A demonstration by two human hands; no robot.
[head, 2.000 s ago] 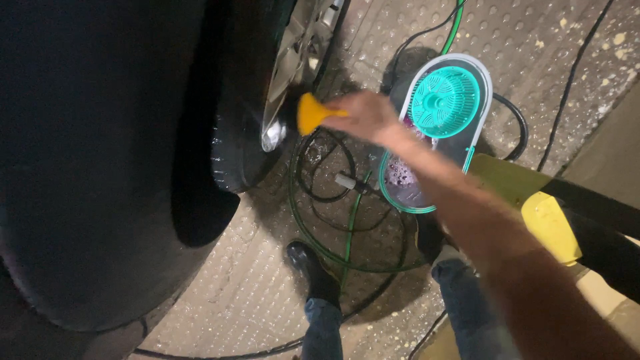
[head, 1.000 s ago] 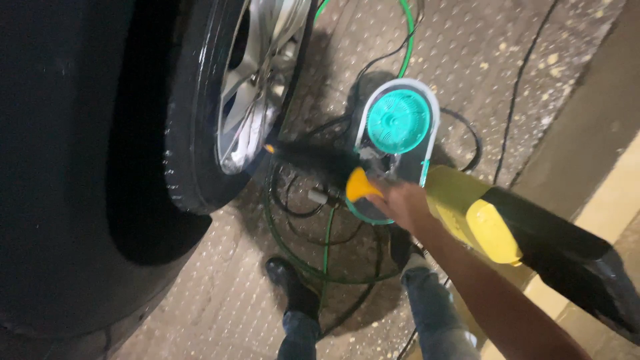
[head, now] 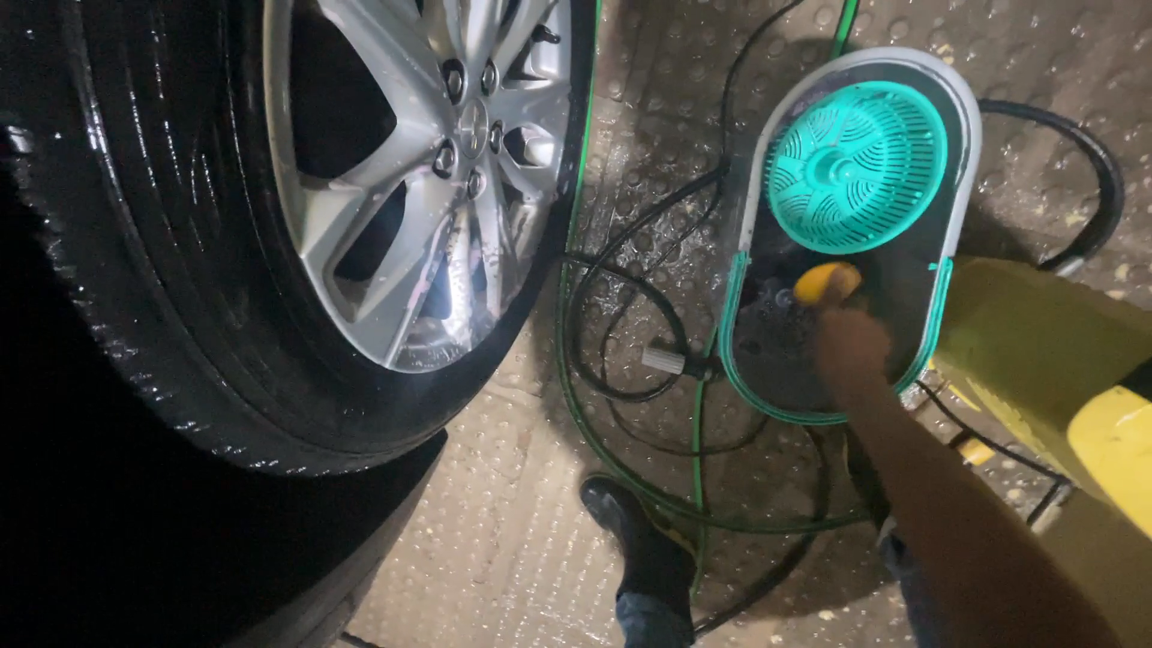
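My right hand (head: 850, 346) grips a yellow-handled brush (head: 826, 283) over the open end of an oval mop bucket (head: 740, 315). Its bristle end is hidden in the dark water, where some suds show. At the bucket's far end sits a turquoise spinner basket (head: 857, 166). To the left stands a car wheel with a silver alloy rim (head: 441, 198), wet and with faint pinkish streaks on its spokes, inside a wet black tyre (head: 207, 297). My left hand is out of view.
A green hose (head: 576, 414) and black hoses (head: 621, 396) loop over the wet, studded floor between wheel and bucket. A yellow and black machine (head: 1053, 360) stands right of the bucket. My boot (head: 639, 540) is near the bottom.
My right hand has taken the brush from beside the wheel to the bucket, and the brush's dark bristle end has gone down inside it. The view has moved closer to wheel and bucket.
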